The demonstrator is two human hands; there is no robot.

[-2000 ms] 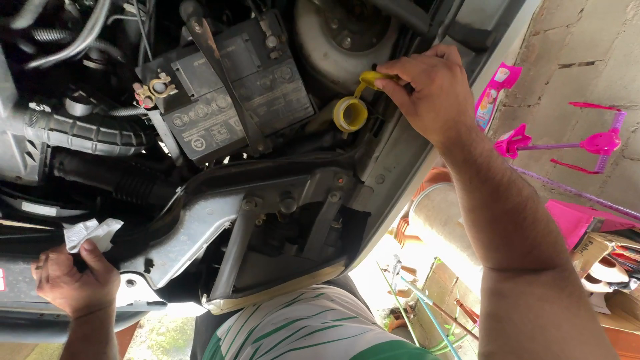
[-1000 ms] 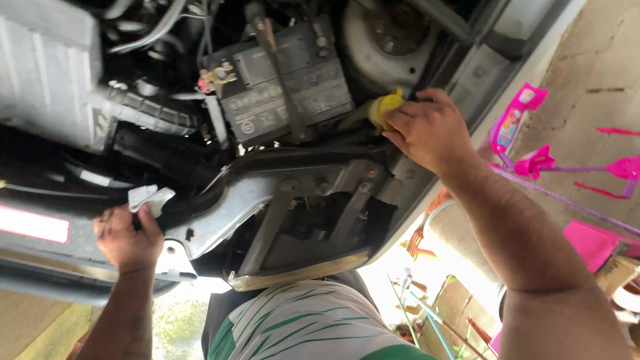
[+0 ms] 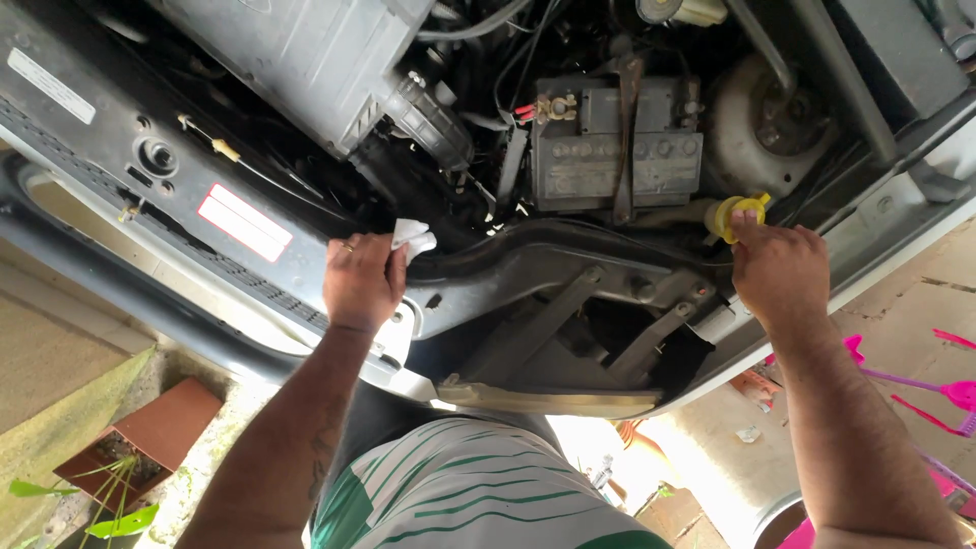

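My right hand (image 3: 779, 267) presses with a fingertip on the yellow cap (image 3: 738, 216) of a reservoir's filler neck, at the right of the engine bay. The cap covers the neck's mouth. A crumpled white paper or cloth (image 3: 412, 238) is pinched in my left hand (image 3: 361, 282), which rests by the car's front crossmember (image 3: 488, 278). Between the hands and farther in stands a grey car battery (image 3: 616, 164) under a metal hold-down strap (image 3: 627, 137), with a brass-coloured terminal clamp at its left.
A grey engine cover (image 3: 305, 61) and a corrugated air hose (image 3: 431, 126) lie left of the battery. A strut tower (image 3: 770, 130) stands at the right. Outside the car are a terracotta-coloured planter (image 3: 145, 438) at lower left and pink plastic items (image 3: 958, 395) at lower right.
The yellow cap, lifted off the filler neck in my right hand two seconds ago, now sits over its mouth. My left hand still holds the white piece. The view has shifted.
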